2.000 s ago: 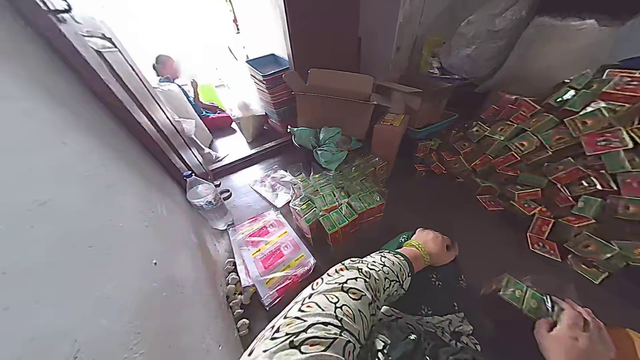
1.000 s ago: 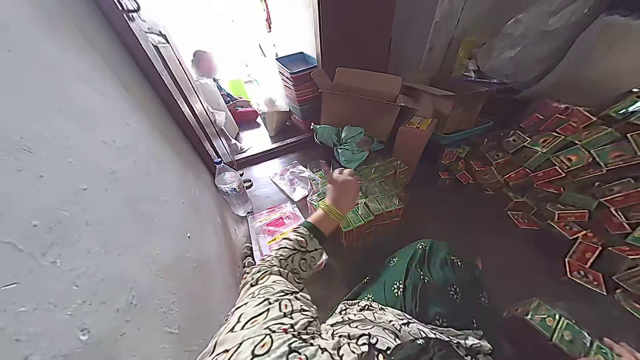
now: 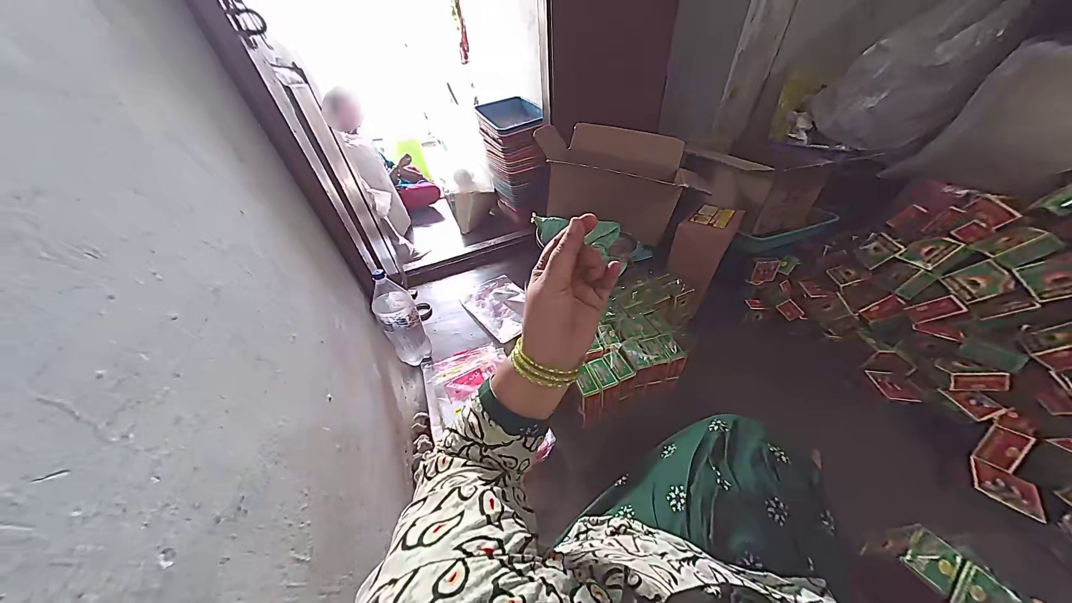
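Note:
My left hand, with yellow-green bangles at the wrist, is raised with its fingers curled and drawn together. Whether anything thin is pinched in it I cannot tell. Behind it lies a green cloth or plastic bundle. Just right of the wrist, stacked small green and red boxes, partly wrapped in clear film, stand on the dark floor. Printed pink plastic sheets lie partly behind my forearm. My right hand is out of the frame; a wrapped pack of green boxes shows at the bottom right.
A large heap of red and green boxes spreads over the right. Open cardboard boxes and stacked trays stand at the back. A water bottle is by the wall. A person sits at the bright doorway.
My left hand has gone from near my lap to the stacked boxes, and is now raised in front of the green bundle. My right hand, earlier at the green pack, has left the view.

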